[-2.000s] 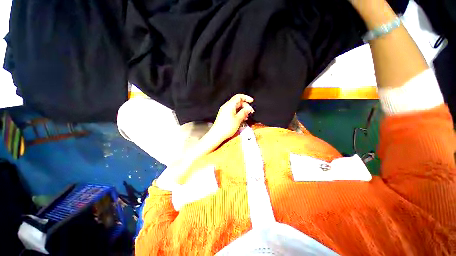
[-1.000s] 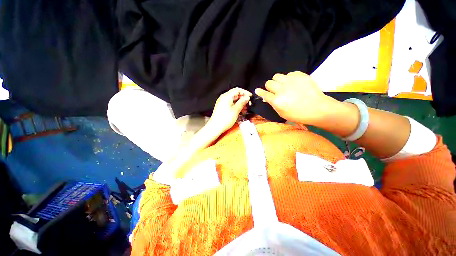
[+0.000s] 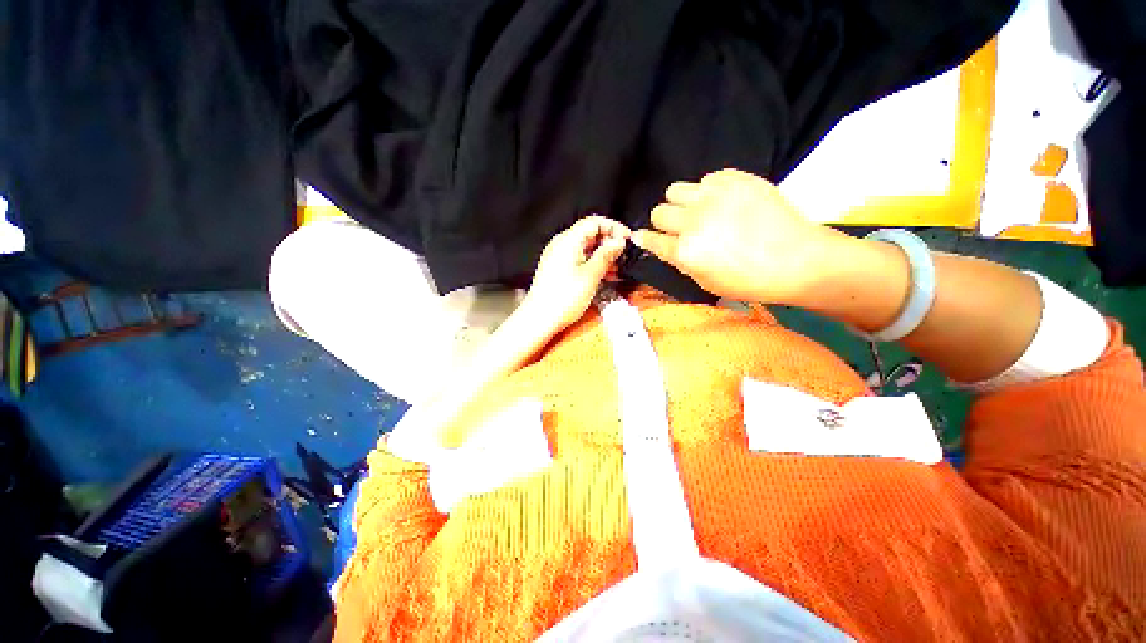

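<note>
A black garment (image 3: 540, 138) covers the table in front of me and hangs over its edge towards my lap. My left hand (image 3: 576, 270) is near my waist, its thumb and fingers pinching a small dark edge of the garment. My right hand (image 3: 735, 239), with a pale bracelet on the wrist, is just right of it. Its fingers are curled and its fingertips meet the same dark bit beside my left fingertips. Whether a tool is inside the right fist cannot be seen.
More black cloth lies at the left (image 3: 145, 151) and far right (image 3: 1118, 176). The white table (image 3: 899, 151) has yellow edge tape. A blue crate (image 3: 189, 502) stands on the floor at lower left, with a wooden stool (image 3: 107, 320) above it.
My right hand came down from the upper right to meet my left hand at the garment's edge, and has shifted only slightly since. The cloth on the right was drawn aside, baring more table.
</note>
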